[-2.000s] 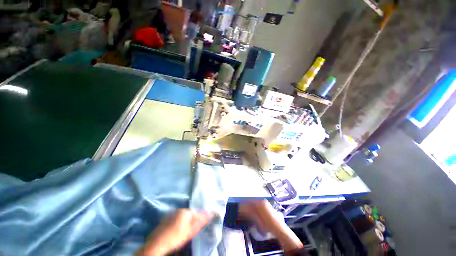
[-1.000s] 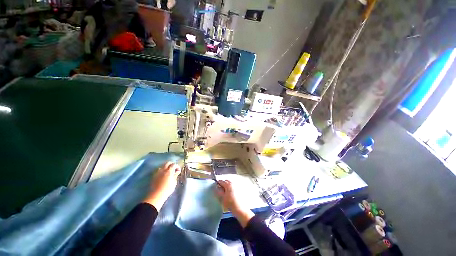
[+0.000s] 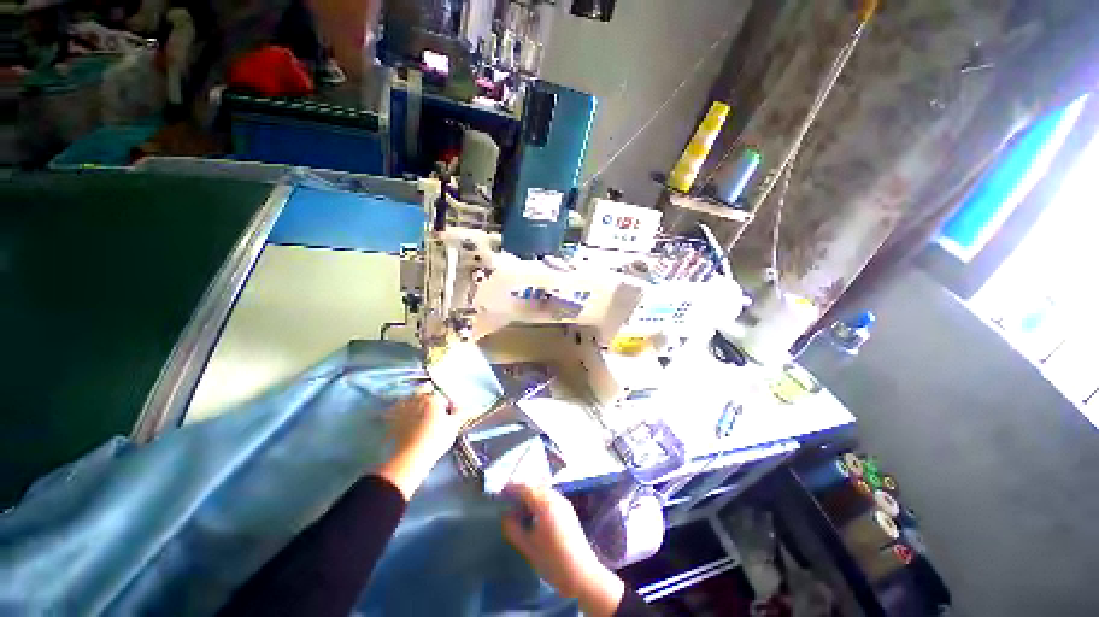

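Note:
The light-blue fabric point(image 3: 277, 452) drapes over the table and my lap, with its edge bunched at the needle area of the cream sewing machine point(image 3: 542, 295). My left hand point(image 3: 422, 436) pinches the fabric just in front of the needle. A pale strip point(image 3: 468, 376) lies at the presser foot, above my left fingertips. My right hand point(image 3: 548, 530) is lower, at the table's front edge, with its fingertips at a small pale piece point(image 3: 518, 465); whether it grips this is unclear. A shiny metal guide point(image 3: 488, 436) sits between the hands. The needle tip is hidden.
A white roll point(image 3: 629, 526) hangs below the front edge. A dark tray-like item point(image 3: 648, 447) and a small teal tool point(image 3: 728, 419) lie on the tabletop. A teal upright box point(image 3: 550, 169) stands behind the machine. A green side table point(image 3: 97, 289) adjoins at left.
My right hand has moved down from the fabric beside the machine to the table's front edge. The metal guide now shows between the hands. The view has shifted slightly.

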